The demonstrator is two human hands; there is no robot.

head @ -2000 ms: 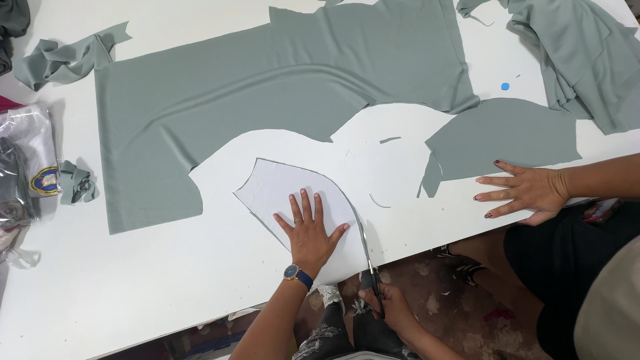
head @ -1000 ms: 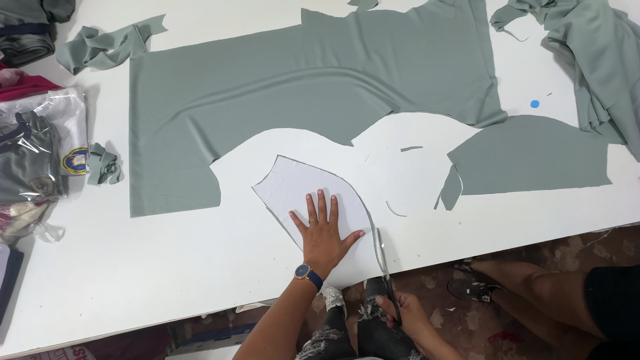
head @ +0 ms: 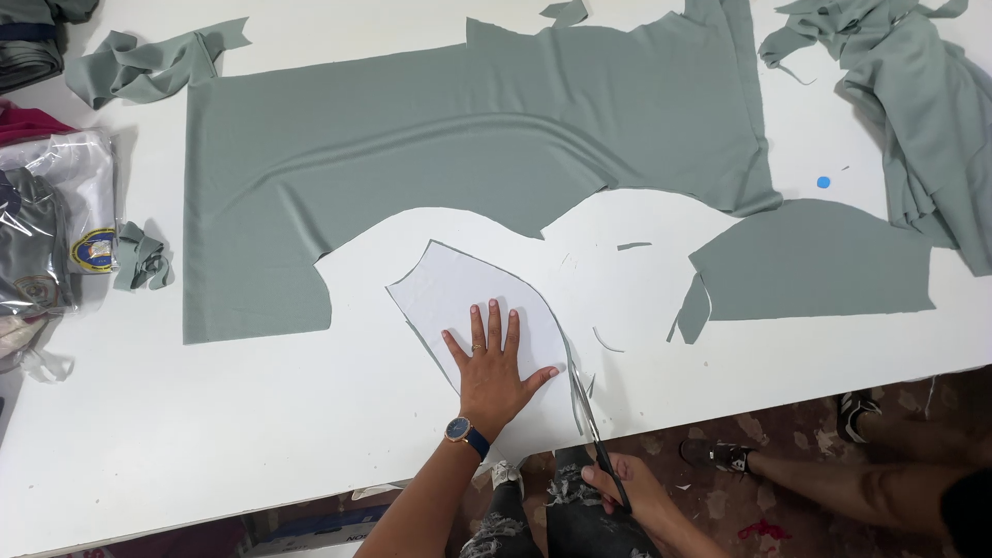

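My left hand lies flat with spread fingers on a white pattern piece, which covers grey-green fabric that shows as a thin rim along its edges. A dark watch is on that wrist. My right hand grips the black handle of a pair of scissors at the table's front edge; the blades lie along the right edge of the pattern. A thin fabric strip hangs beside the blades. Behind the pattern lies a large sheet of grey-green fabric with a curved cut edge.
To the right lie a cut fabric panel and a heap of the same fabric. Fabric scraps and clear-bagged garments are at the left on the white table. Another person's legs show beyond the front edge.
The other person's hand, on the right fabric panel two seconds ago, is out of view. The scissors have moved up along the pattern's right edge. The view has shifted.
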